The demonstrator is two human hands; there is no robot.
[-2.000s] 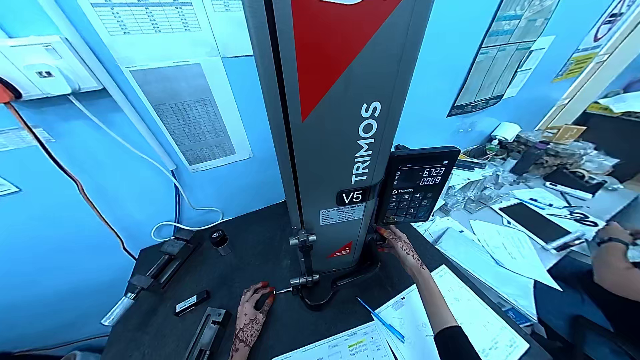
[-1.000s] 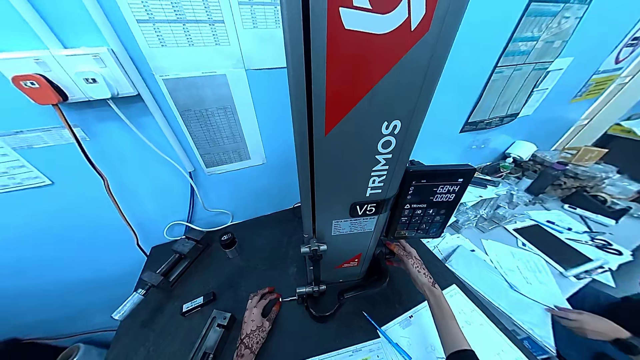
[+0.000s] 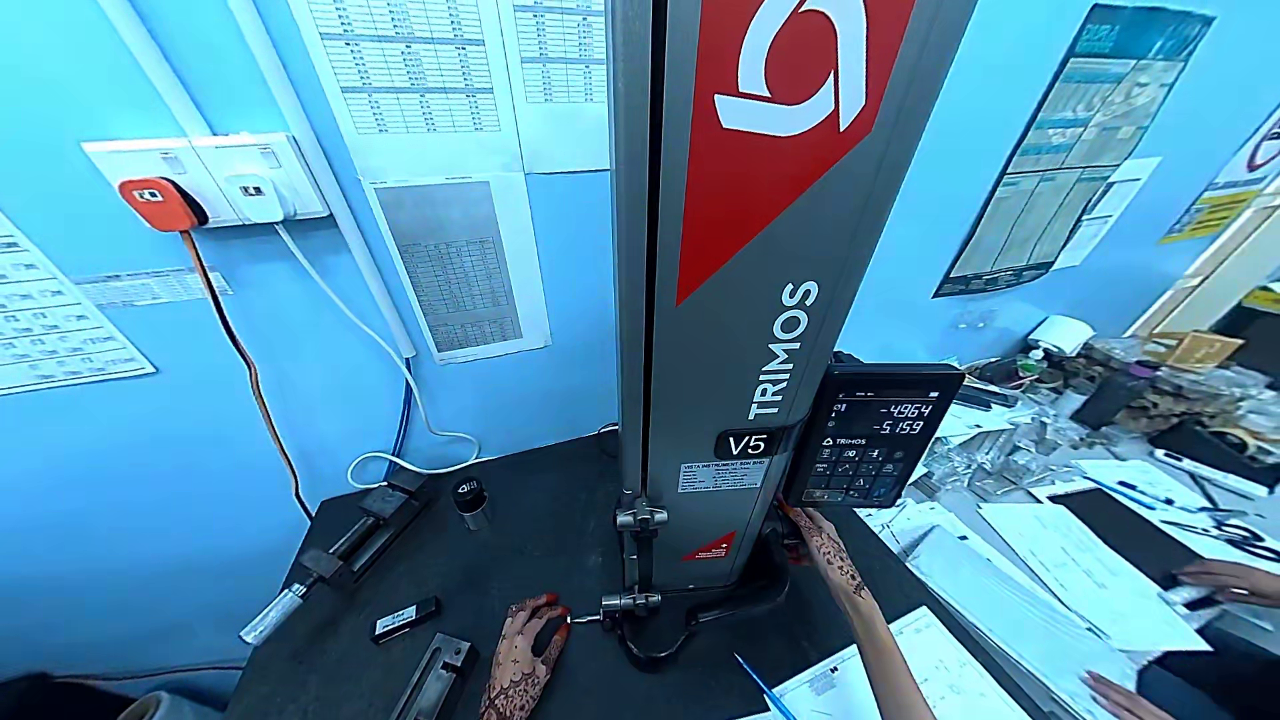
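A tall grey Trimos V5 height gauge (image 3: 770, 330) stands on a dark surface plate (image 3: 560, 510). Its probe (image 3: 586, 619) points left from a clamp low on the column. At the probe tip is my left hand (image 3: 522, 650), its fingers and thumb curved around the tip; whether they hold a small part there cannot be told. My right hand (image 3: 822, 545) reaches behind the column's right side, below the display panel (image 3: 876, 435); its fingertips are partly hidden, so their grip does not show. The display is lit with two negative readings.
Left on the plate lie a micrometer-like tool (image 3: 345, 550), a small black box (image 3: 405, 618), a metal vise-like block (image 3: 437, 678) and a black-capped container (image 3: 470, 503). Papers (image 3: 930, 660) and a blue pen (image 3: 763, 686) lie at front right. A co-worker's hands (image 3: 1235, 580) rest over papers farther right.
Both display readings have changed. My hands stay at the probe and at the column's right side. The co-worker's hands have moved over the papers. The view has shifted somewhat.
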